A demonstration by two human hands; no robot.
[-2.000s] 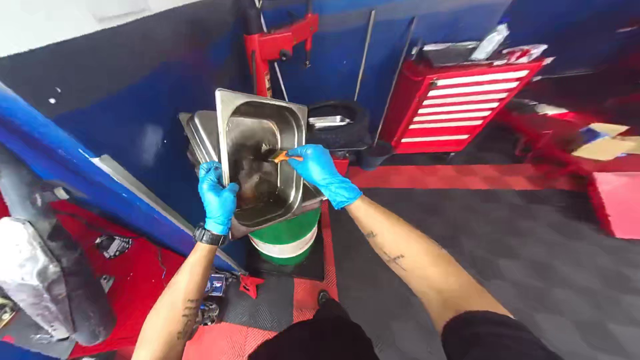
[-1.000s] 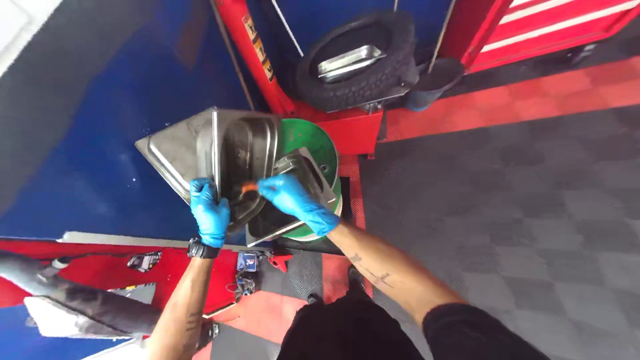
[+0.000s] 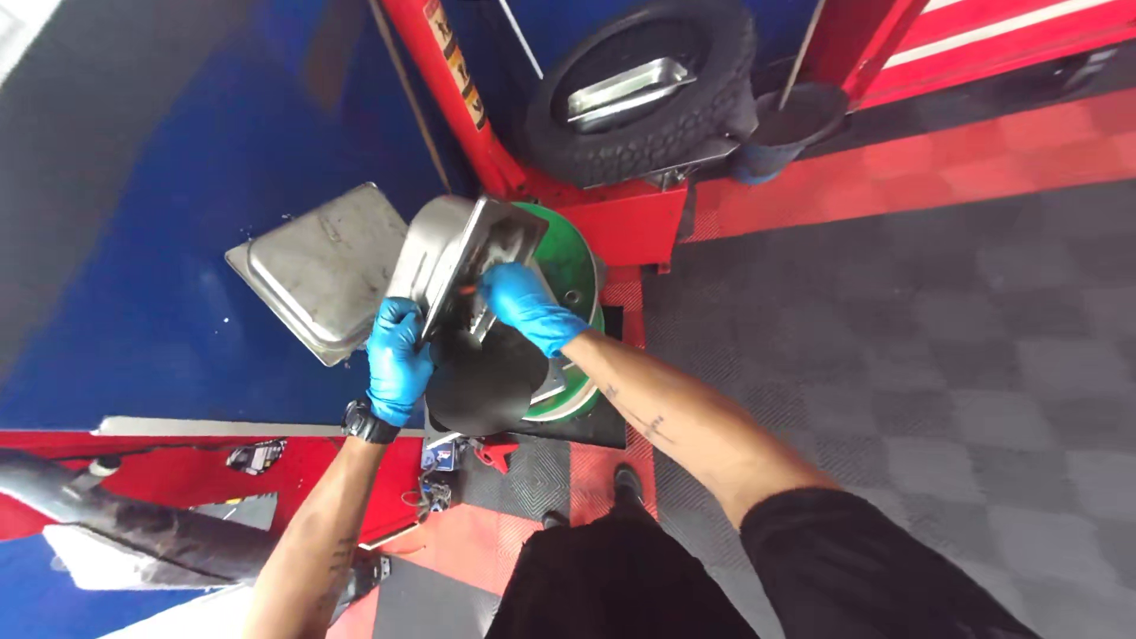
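My left hand [image 3: 397,362], in a blue glove, grips the edge of a deep stainless steel pan [image 3: 432,244], which is tilted on its side. My right hand [image 3: 525,302], also gloved in blue, is at the pan's opening, closed on a small tool of which only an orange part shows. A dark round shape [image 3: 486,383] lies below the pan's lower edge; whether it is liquid or solid I cannot tell. Beneath stands a green drum [image 3: 568,257] with metal pieces on top, partly hidden. Left of the pan, a shallower steel pan [image 3: 328,266] rests bottom outward.
A tire [image 3: 723,115] with a small metal tray [image 3: 628,91] inside it lies behind the drum, beside a red metal stand [image 3: 621,222]. A dark bucket [image 3: 790,129] stands right of the tire. A red drawer cabinet [image 3: 1003,44] is at upper right, a red surface with parts at lower left.
The deep pan has gone from facing up to tilted over the drum, and its dark contents no longer show as before. My right hand stays at its opening. The view has moved nearer the drum.
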